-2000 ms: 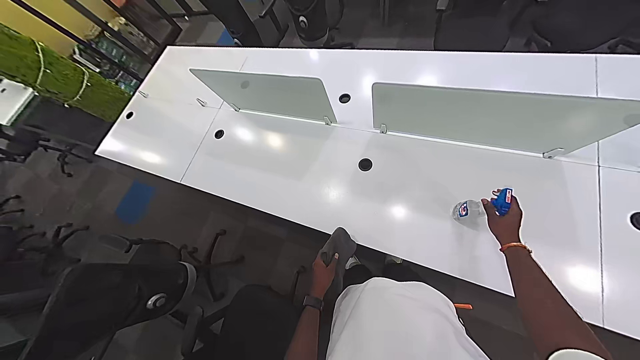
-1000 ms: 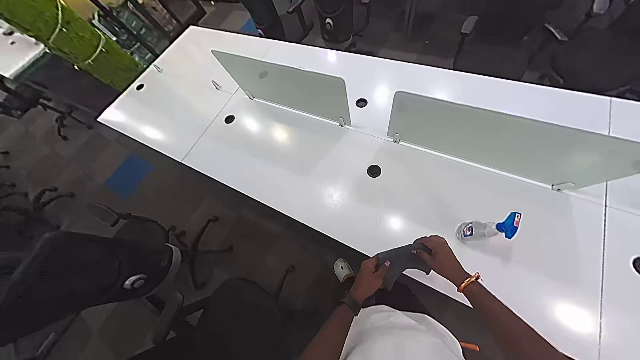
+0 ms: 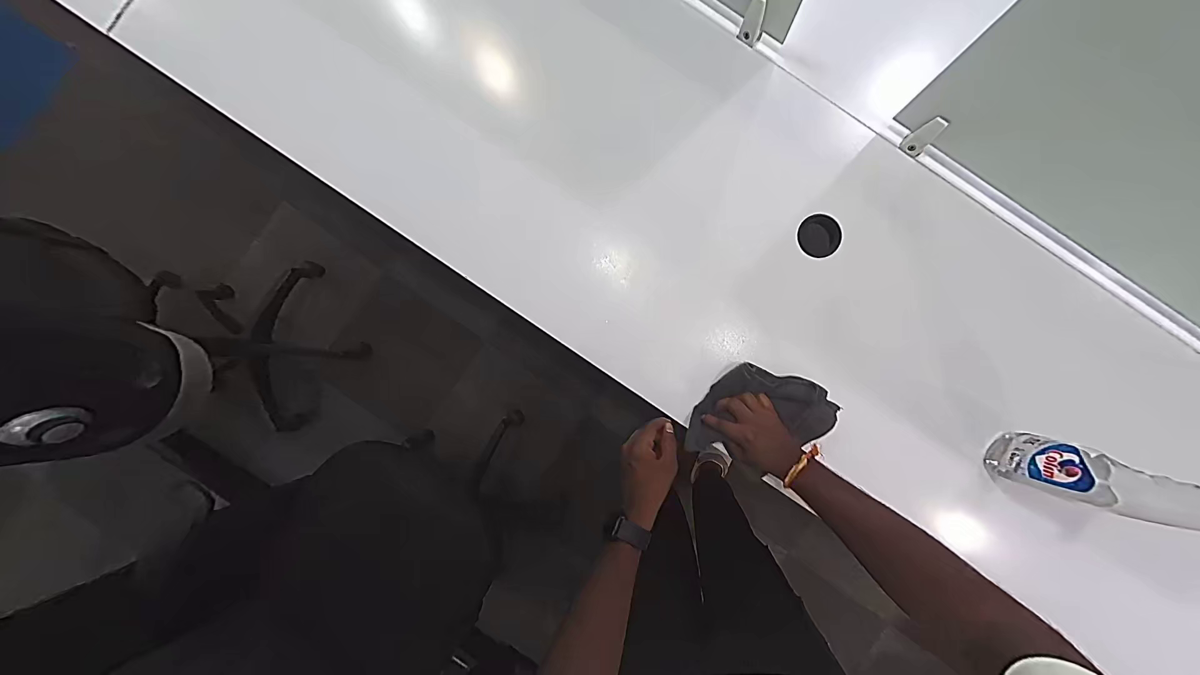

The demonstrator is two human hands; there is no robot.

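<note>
My right hand [image 3: 755,433] presses a dark grey cloth [image 3: 797,398] against the white desktop [image 3: 525,187] at its near edge. An orange thread band circles that wrist. My left hand [image 3: 650,461], with a dark watch on the wrist, is curled just off the desk edge, left of the cloth, and nothing shows in it. To the right of the cloth, a clear Colin spray bottle [image 3: 1059,467] lies on its side on the desktop; its spray head is outside the view. Small wet-looking specks show on the desktop beyond the cloth.
Grey-green divider panels [image 3: 1078,122] stand in a rail along the desk, held by metal clips [image 3: 924,137]. A round black cable hole [image 3: 819,235] sits in the desktop. On the floor at left are a dark office chair [image 3: 84,375] and a wheeled chair base [image 3: 272,347].
The cloth, held between both hands one second ago, is now under my right hand on the desk, and my left hand has let it go. Two seconds ago my right hand held the bottle. The view is closer.
</note>
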